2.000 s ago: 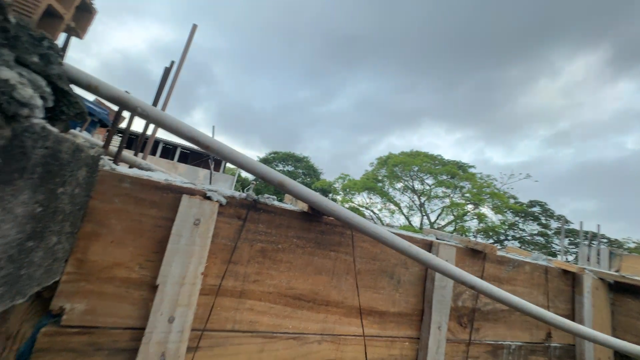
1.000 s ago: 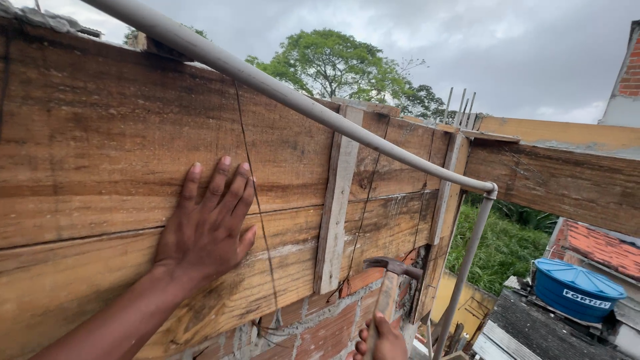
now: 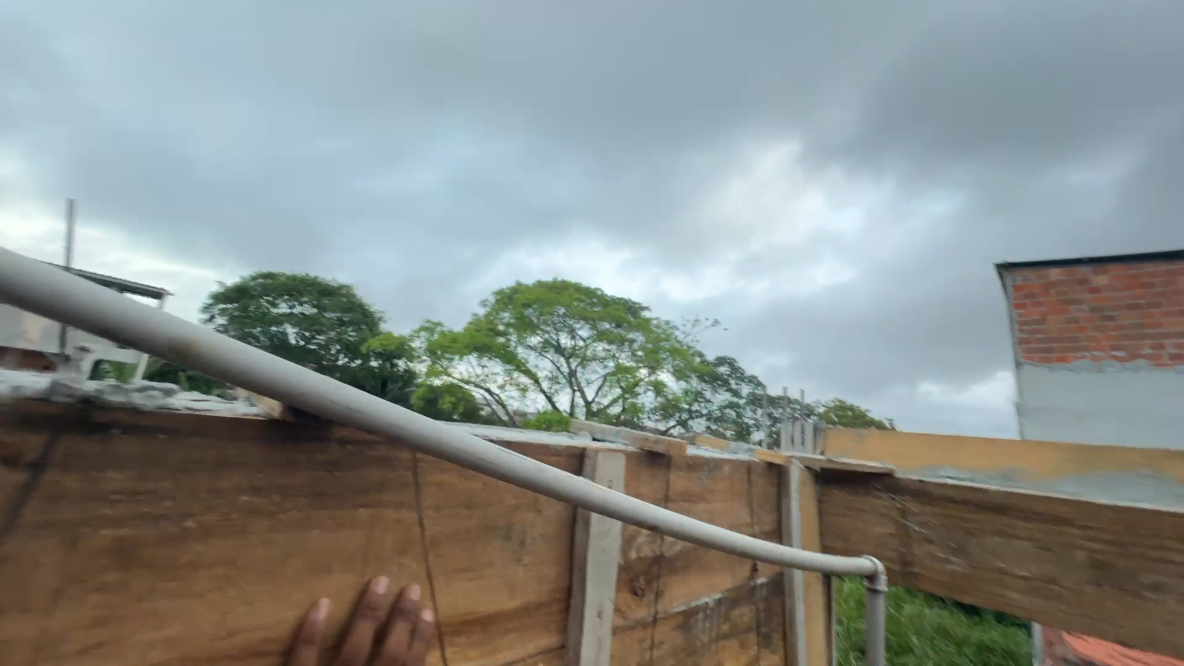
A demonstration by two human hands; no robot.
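Observation:
The fingers of my left hand (image 3: 363,629) rest spread on the wooden formwork board (image 3: 231,518) at the bottom of the view, just left of a thin dark wire (image 3: 422,546); the rest of that hand is cut off by the frame. My right hand is out of view, and no hammer shows. A grey plastic pipe (image 3: 444,444) slants down across the boards from the left edge to an elbow (image 3: 872,566) at the right. Behind the pipe an upright wooden batten (image 3: 597,555) stands against the boards.
Another formwork board (image 3: 999,546) runs off to the right past the corner batten (image 3: 801,564). Steel rebar ends (image 3: 797,424) rise beyond the corner. Trees (image 3: 564,361) and a building with a brick upper wall (image 3: 1101,314) stand behind. Grass (image 3: 925,624) lies below the right board.
The view has tilted up. A second ago my right hand held a claw hammer low by the boards; both are now out of frame. My left hand was fully visible on the boards then.

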